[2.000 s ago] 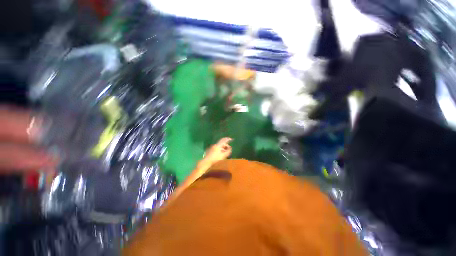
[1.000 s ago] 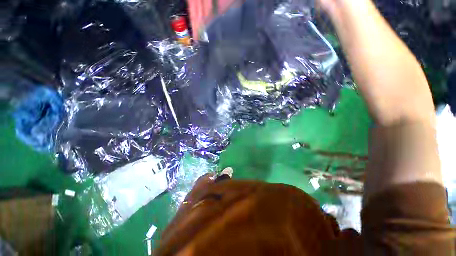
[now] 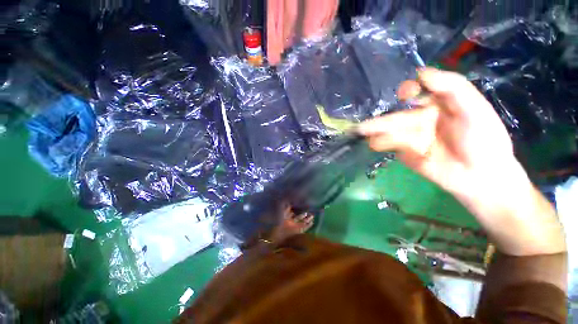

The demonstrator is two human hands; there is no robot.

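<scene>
A dark blurred bundle in shiny film (image 3: 272, 196) slants across the middle in front of me. My left hand (image 3: 296, 223) is small and dark at its lower edge, against my brown top; whether it grips the bundle is unclear. My right hand (image 3: 437, 126) is raised at centre right, fingers spread, with fingertips close to the bundle's upper end and a yellow-green strip (image 3: 334, 120). Contact there is blurred. Bagged dark garments (image 3: 253, 120) lie behind the bundle.
More bagged dark garments (image 3: 152, 145) lie left. A blue plastic bag (image 3: 62, 134) is at far left, a white bagged piece (image 3: 171, 234) lower left. A red container (image 3: 252, 44) stands beside coral-pink cloth (image 3: 295, 25). Brown slats (image 3: 437, 237) lie on the green floor at right.
My right hand has come down from the top edge to centre right. The dark bundle now extends nearer to me, over green floor that showed before. My left hand shows more.
</scene>
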